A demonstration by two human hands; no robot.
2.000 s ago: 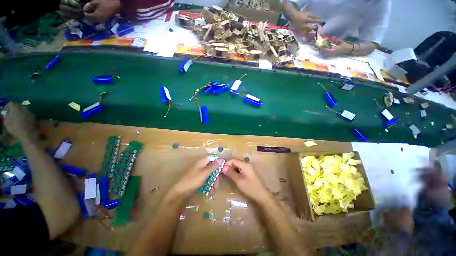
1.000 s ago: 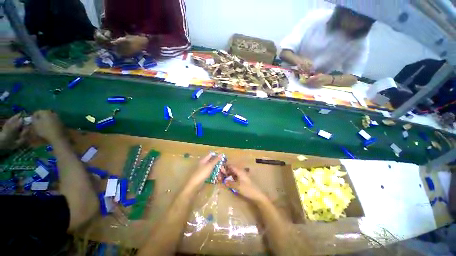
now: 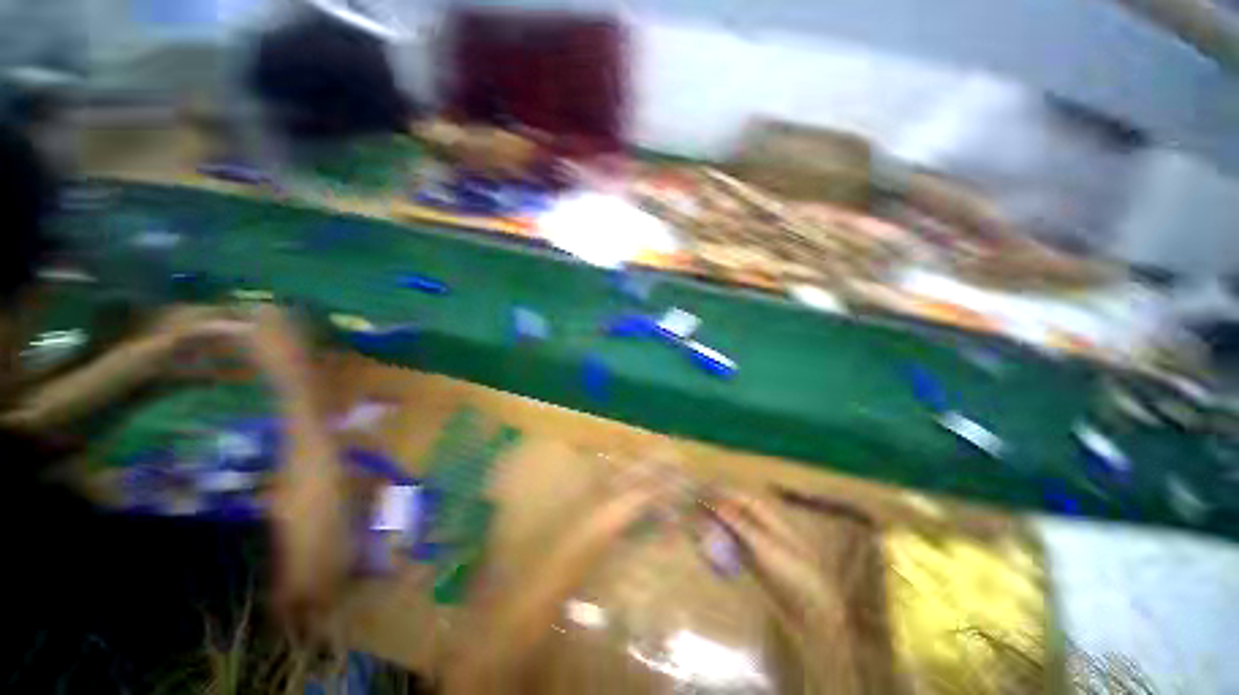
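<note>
The view is strongly blurred. My left hand (image 3: 628,492) is over the bench at the centre; whatever lies between its fingers is too blurred to name. My right hand (image 3: 768,536) is just to its right, with a small bluish-white piece (image 3: 720,547) at its fingers, likely a battery cell. The fingertips of both hands are close together. Green circuit board strips (image 3: 465,496) lie on the bench left of my hands. Blue batteries with white labels (image 3: 397,508) lie further left.
A box of yellow pieces (image 3: 962,597) is at the right, beside a white sheet (image 3: 1148,597). A dark stick (image 3: 823,505) lies beyond my right hand. The green conveyor (image 3: 815,394) carries scattered blue cells. Another person's arms (image 3: 306,462) reach in at the left. A tan heap lies across the belt.
The view has swung left and blurred, so the scene sits further right. A second ago my left hand held a small circuit board strip and my right hand a blue cell.
</note>
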